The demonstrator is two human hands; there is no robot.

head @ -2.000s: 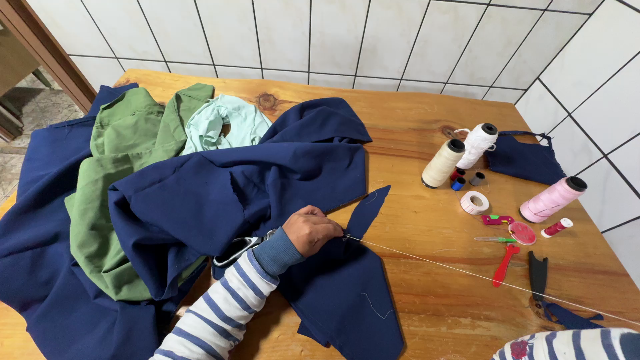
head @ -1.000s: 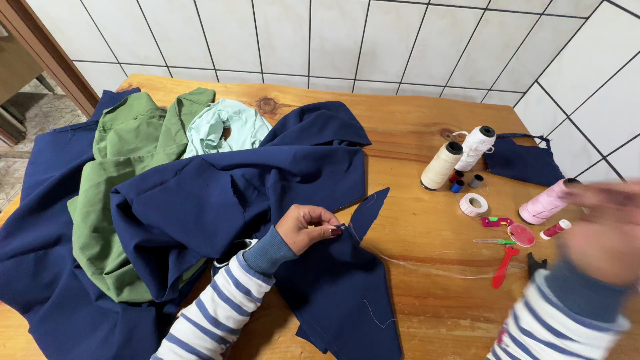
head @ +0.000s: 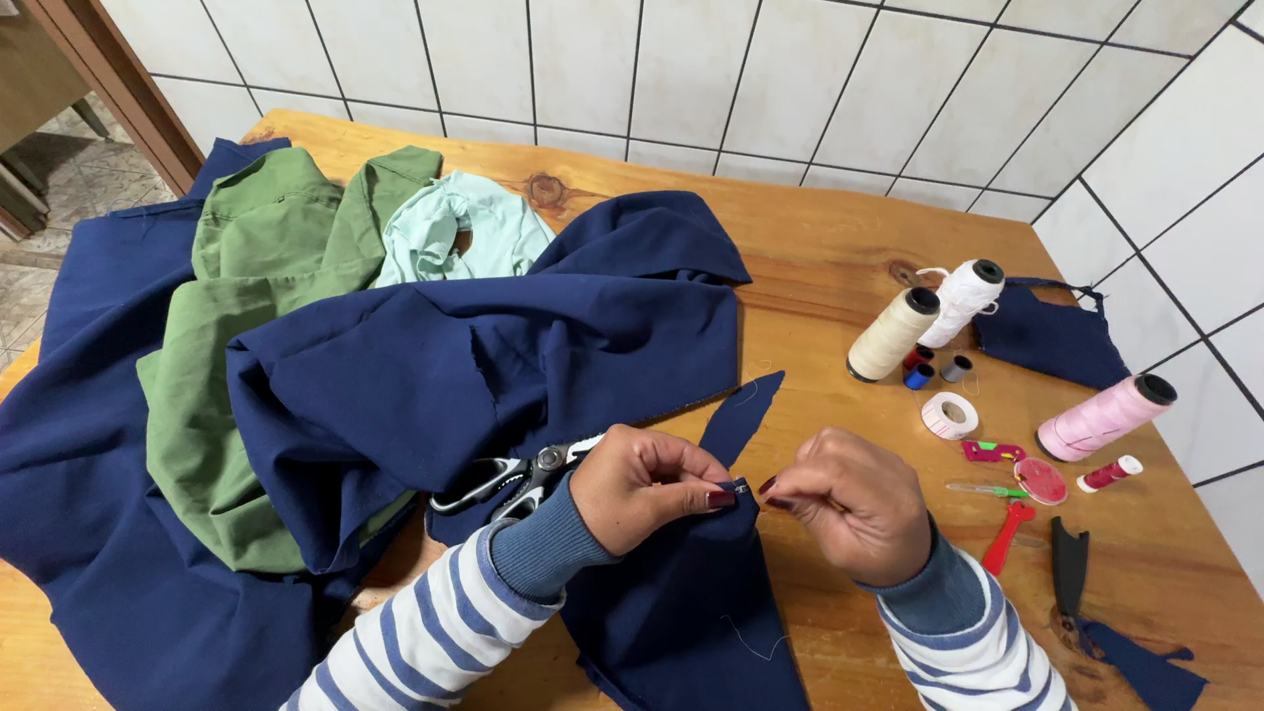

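My left hand [head: 657, 489] pinches the upper corner of a navy blue fabric piece [head: 681, 602], where a few pale stitches show. Close to that corner on the right is my right hand [head: 854, 504], its thumb and forefinger pressed together; what lies between them is too small to tell. A loose pale thread [head: 758, 640] rests on the fabric lower down. Scissors with black and white handles [head: 528, 479] lie partly under my left hand. A pointed navy scrap [head: 743, 420] sits just beyond the fingers.
Navy cloth [head: 395, 365], a green garment [head: 217, 385] and mint fabric [head: 469, 227] cover the left. On the right stand cream [head: 892, 336] and white thread cones [head: 963, 301]; a pink cone [head: 1101, 420], tape roll [head: 950, 416], seam ripper [head: 987, 489] and black thread snips [head: 1069, 568] lie nearby.
My right hand has come in from the right edge to beside my left hand. The long pale thread stretched to the right two seconds ago no longer shows there. My left hand keeps its hold.
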